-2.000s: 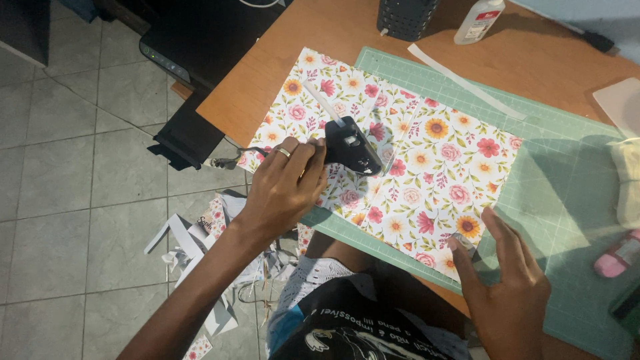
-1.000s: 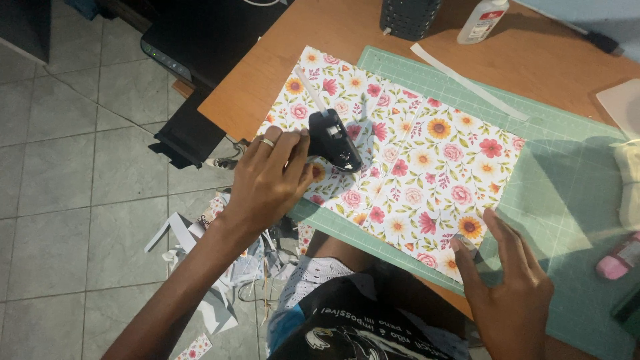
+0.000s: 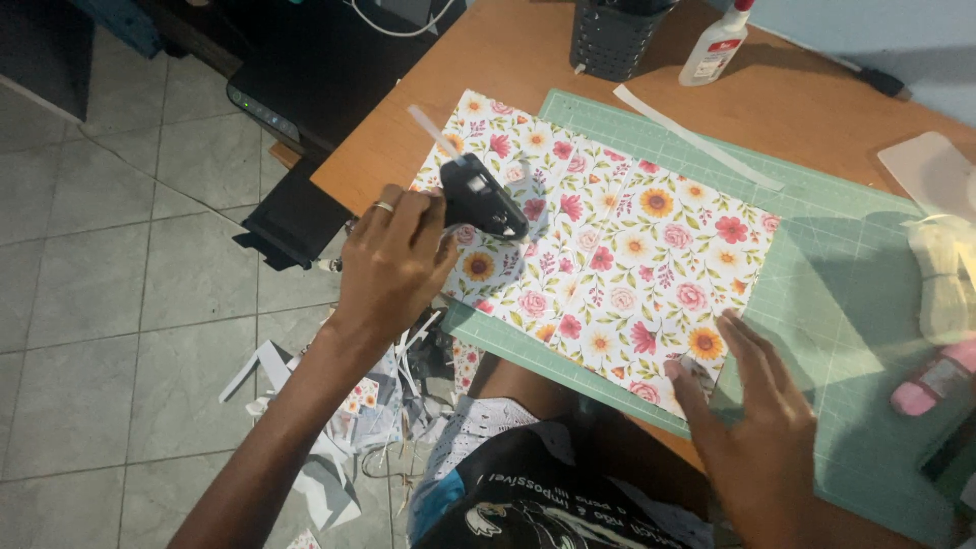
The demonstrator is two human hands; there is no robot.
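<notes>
My left hand (image 3: 396,255) is closed around the handle of a black hot glue gun (image 3: 484,198), with a translucent glue stick (image 3: 435,132) poking out of its back end. The gun's nozzle points down at the left part of a floral-printed sheet (image 3: 633,267), which has crease lines across its middle. With fingers spread, my right hand (image 3: 751,404) rests its thumb and fingertips on the sheet's lower right corner. Under the sheet lies a green cutting mat (image 3: 839,305).
A white paper strip (image 3: 694,137) crosses the mat's back edge. Behind stand a dark perforated basket (image 3: 614,46) and a white glue bottle (image 3: 714,49). A pink item (image 3: 934,377) lies at right. Paper scraps (image 3: 328,480) litter the floor; a black printer (image 3: 328,69) is at left.
The glue gun in my left hand has moved over the left part of the sheet, toward its near left side. My right hand has stayed at the lower right corner.
</notes>
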